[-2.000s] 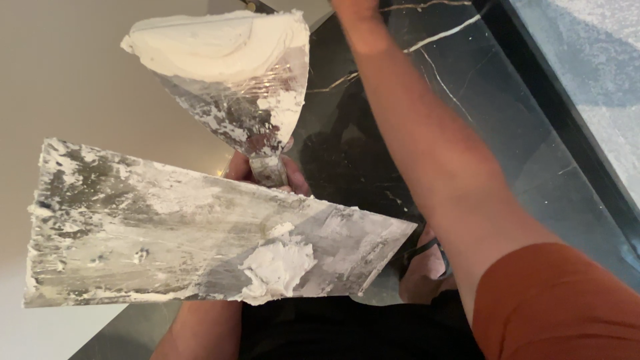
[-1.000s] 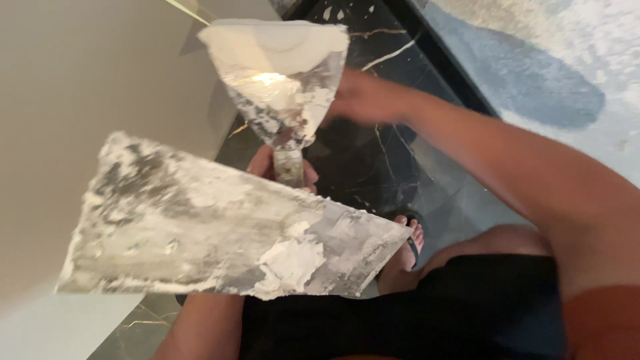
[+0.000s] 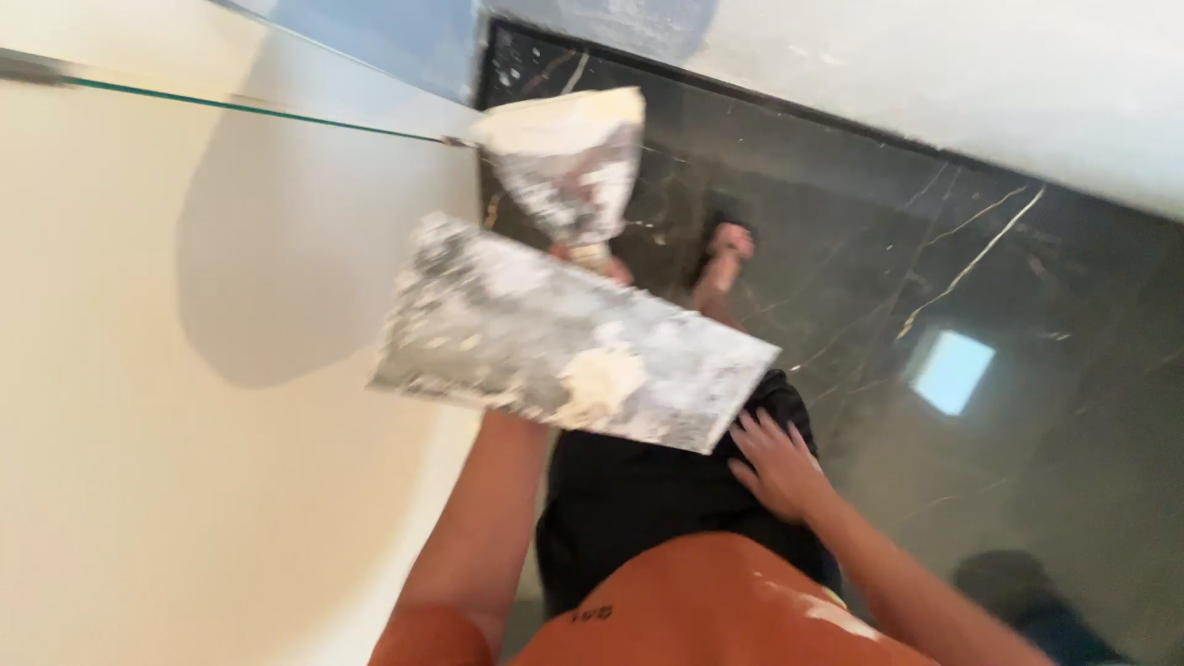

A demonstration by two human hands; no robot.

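My left hand [image 3: 618,270] is mostly hidden behind a rectangular steel plastering trowel [image 3: 518,324]; only parts of its fingers show around the handle of a broad putty knife [image 3: 564,166]. It appears to hold both tools together. White compound coats the wide end of the putty knife, and a lump of it lies on the trowel's smeared blade. My right hand [image 3: 782,465] rests on the dark shorts with its fingers spread, holding nothing, just beyond the trowel's right corner.
A pale wall [image 3: 231,481] rises close on the left, with a thin green-edged strip [image 3: 250,109] across it. Dark veined marble floor [image 3: 925,231] lies in front and right, bordered by a black edge [image 3: 786,106]. My foot [image 3: 733,242] stands beyond the tools.
My right hand has come back from beyond the putty knife to the shorts. The left hand still keeps both tools. The view has swung considerably.
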